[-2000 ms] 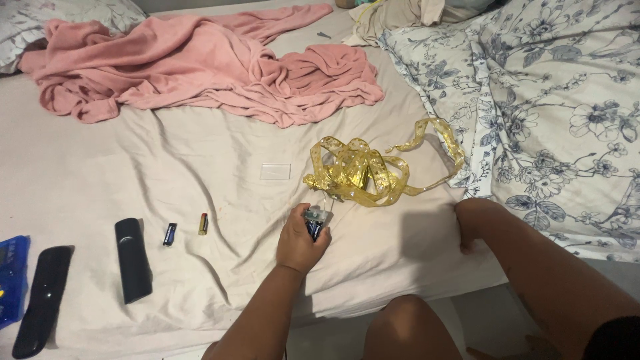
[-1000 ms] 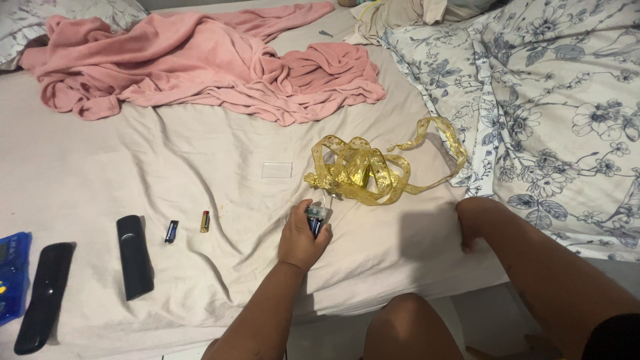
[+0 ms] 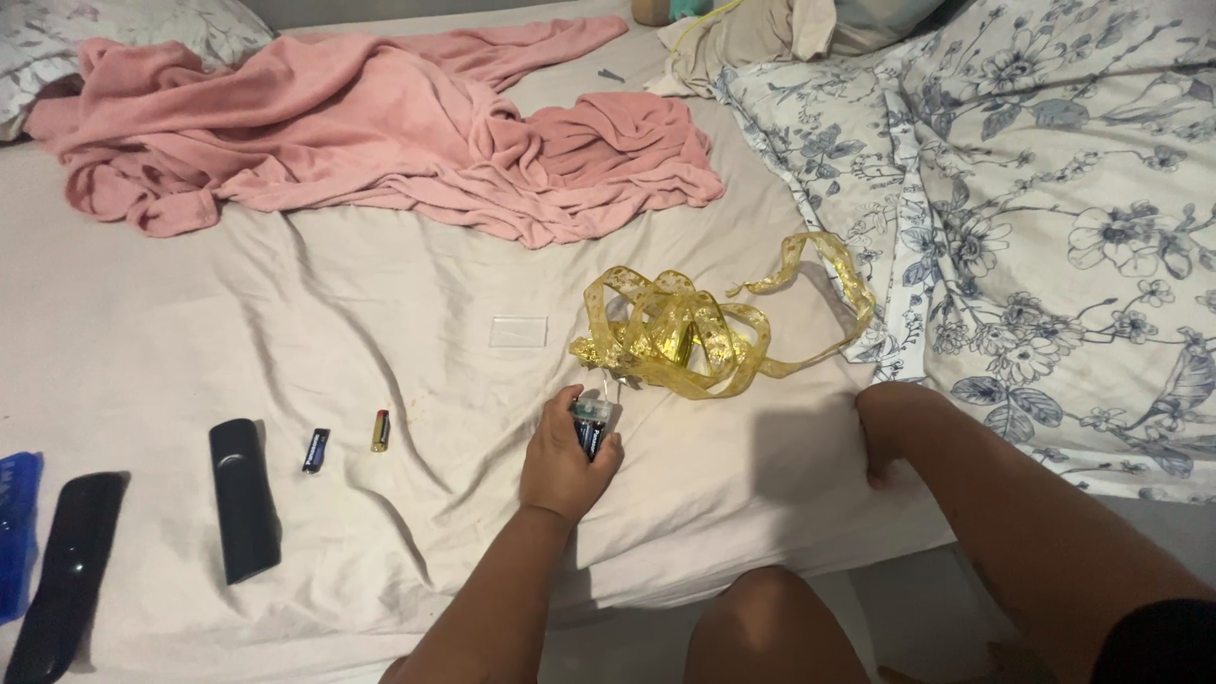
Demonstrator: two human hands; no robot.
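My left hand (image 3: 568,461) grips a small clear battery box (image 3: 591,427) with dark batteries in it, near the bed's front edge. A thin wire runs from the box to a loose heap of gold ribbon (image 3: 698,332) just beyond. My right hand (image 3: 882,432) rests on the sheet to the right, bent down at the wrist; its fingers are mostly hidden. A clear flat plastic cover (image 3: 519,332) lies left of the ribbon. Farther left lie a gold-ended battery (image 3: 380,431) and a dark blue battery (image 3: 316,450), apart from each other.
Two black remote controls (image 3: 245,499) (image 3: 71,570) and a blue plastic package (image 3: 17,532) lie at the left. A crumpled pink blanket (image 3: 380,133) spreads across the back. Floral bedding (image 3: 1064,237) covers the right side. My knee (image 3: 774,627) is at the bed's front edge.
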